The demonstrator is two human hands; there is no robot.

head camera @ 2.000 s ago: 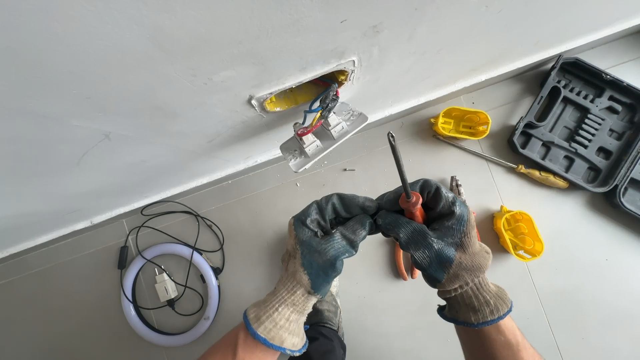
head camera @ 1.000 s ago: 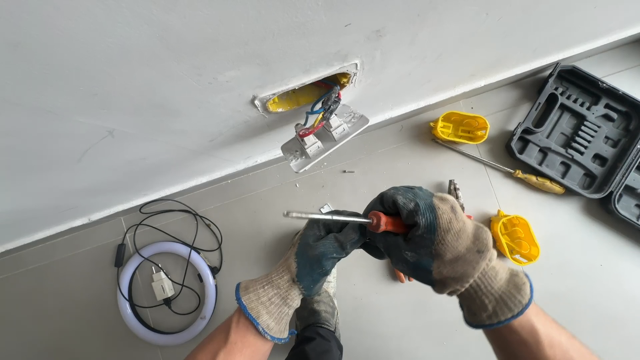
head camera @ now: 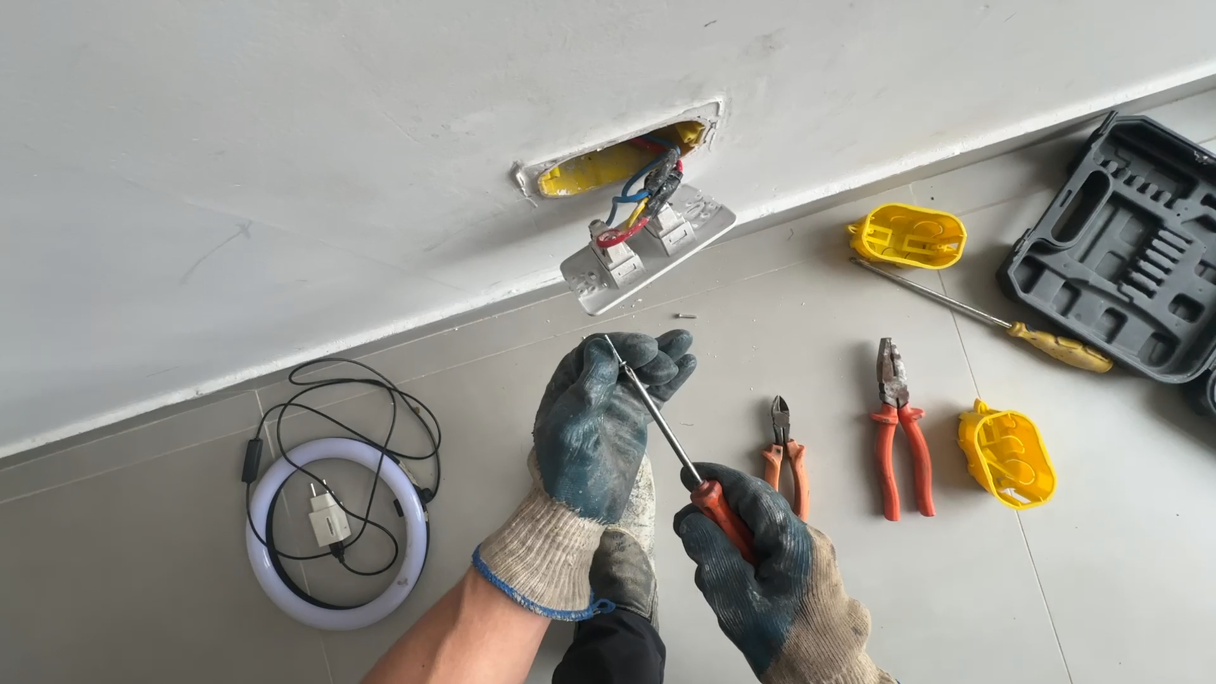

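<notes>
Gloved in blue-coated knit, my right hand (head camera: 760, 570) grips the red handle of a screwdriver (head camera: 665, 423) whose shaft points up and left. The tip meets a small screw held between the fingers of my left hand (head camera: 603, 418), also gloved. Above them, a white socket plate (head camera: 651, 252), its back showing, hangs by red, blue and yellow wires (head camera: 638, 204) from a yellow wall box (head camera: 598, 169) set in the wall. The plate touches neither hand.
Diagonal cutters (head camera: 781, 446), combination pliers (head camera: 893, 418), a yellow-handled screwdriver (head camera: 1054, 347), two yellow boxes (head camera: 912, 236) and a black tool case (head camera: 1107, 247) lie at right. A ring light (head camera: 271, 570) with cable and white plug adapter (head camera: 328, 518) lies left. A shoe (head camera: 627, 570) is below my hands.
The screwdriver has swung from lying level, pointing left, to pointing up and left. My right hand has moved lower, away from my left hand, uncovering the pliers and cutters.
</notes>
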